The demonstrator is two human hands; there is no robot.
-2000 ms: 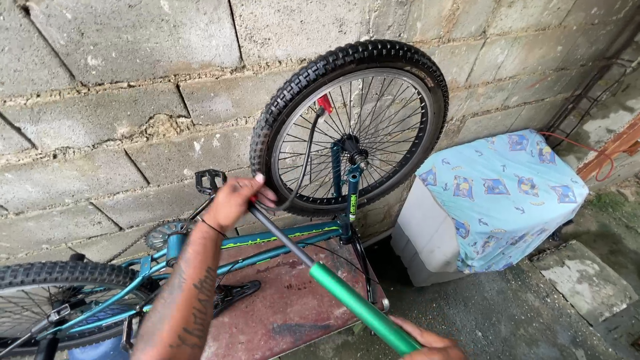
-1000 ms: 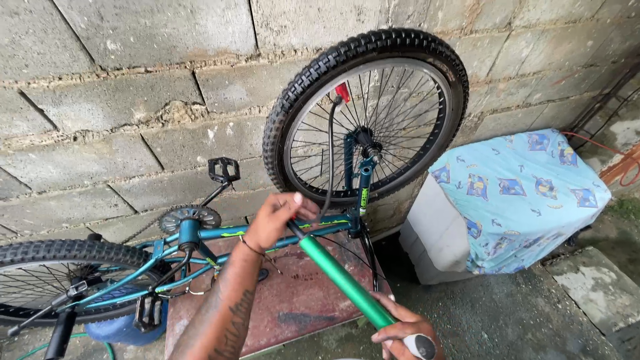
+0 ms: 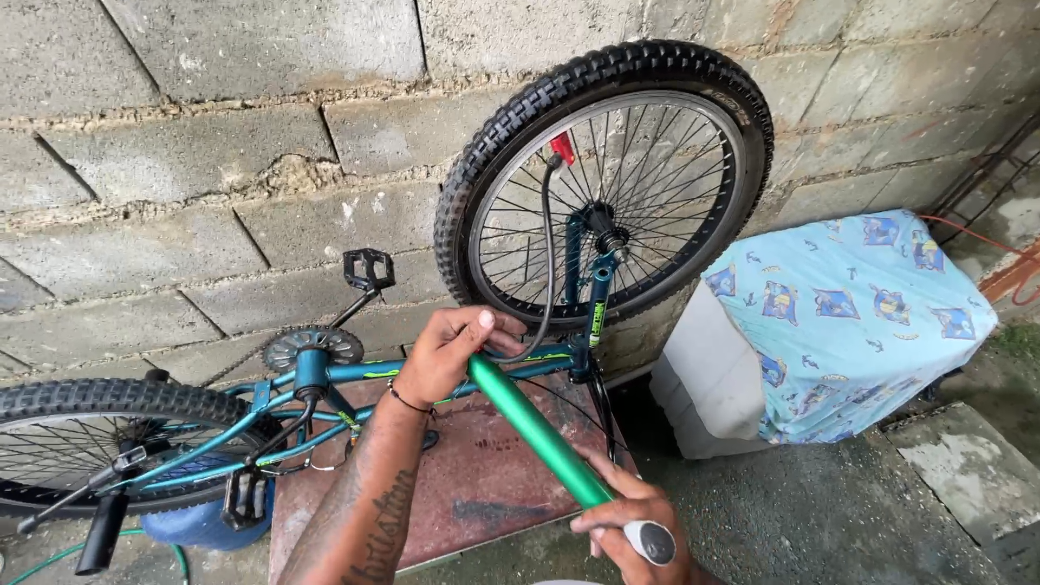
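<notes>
A green hand pump (image 3: 540, 431) slants across the lower middle. My left hand (image 3: 459, 345) grips its upper end, and my right hand (image 3: 630, 516) is closed around its lower end beside a grey-and-white end cap. From the upper end a dark hose (image 3: 548, 244) runs to a red valve connector (image 3: 562, 149) at the rim of the raised bicycle wheel (image 3: 605, 187). The teal bicycle frame (image 3: 382, 371) lies upside down behind my left forearm, its chainring (image 3: 313, 348) and pedal (image 3: 369, 268) showing to the left. The second wheel (image 3: 122, 398) is at the far left.
A concrete block wall (image 3: 244, 138) stands right behind the bicycle. Under the frame is a worn reddish board (image 3: 487, 479). A white object covered by a light blue printed cloth (image 3: 845, 317) stands at the right. A green hose (image 3: 61, 552) lies at the lower left.
My hands have come closer together on the pump: its bare grey shaft showed between my left hand and the green barrel, and is now hidden. The connector stays at the rim.
</notes>
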